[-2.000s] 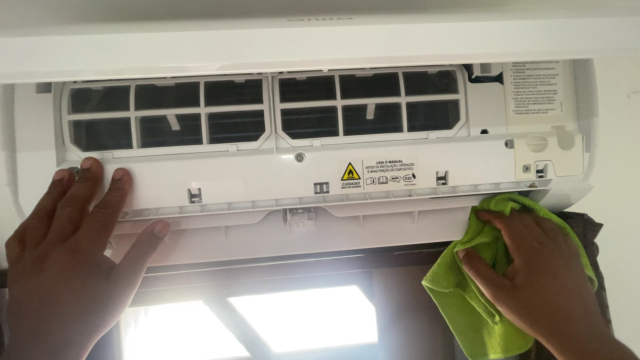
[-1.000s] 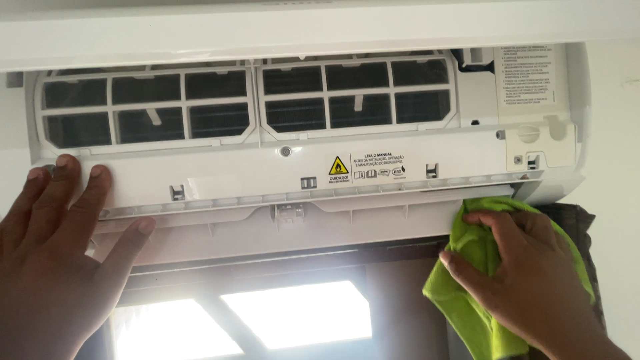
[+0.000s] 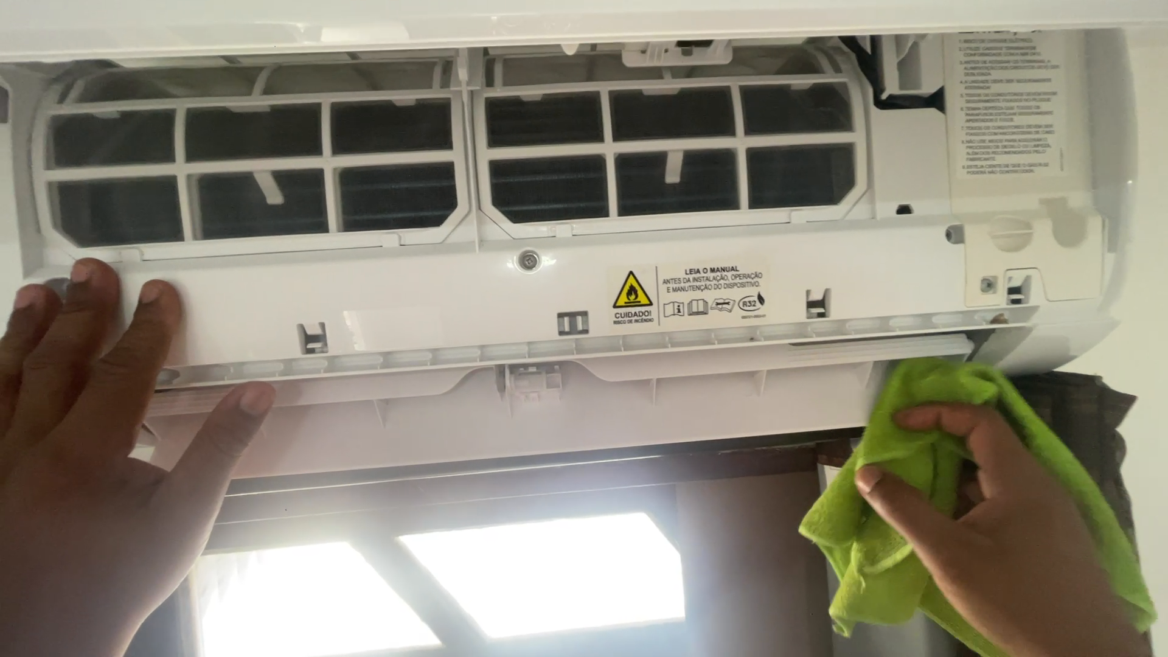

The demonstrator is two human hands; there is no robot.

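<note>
A white wall-mounted air conditioner (image 3: 438, 292) fills the upper view, its front panel (image 3: 547, 23) raised. Two mesh air filters in white frames (image 3: 260, 169) (image 3: 675, 151) show behind it. My left hand (image 3: 109, 456) has its fingers spread and rests against the lower left front of the casing, holding nothing. A bright green cloth (image 3: 876, 584) is gripped in my right hand (image 3: 995, 511), just under the lower right end of the unit, near the end of the air outlet louver (image 3: 785, 360). Part of the cloth hides the casing's edge there.
Below the unit is a window (image 3: 547, 575) with bright panes and a dark frame. Dark fabric (image 3: 1086, 438) hangs at the right, behind the cloth. A fire warning sticker (image 3: 689, 295) and a printed label (image 3: 1008, 109) are on the casing.
The cloth and my right hand have come slightly down from the outlet's right end. My left hand keeps its place on the casing. The view has shifted somewhat.
</note>
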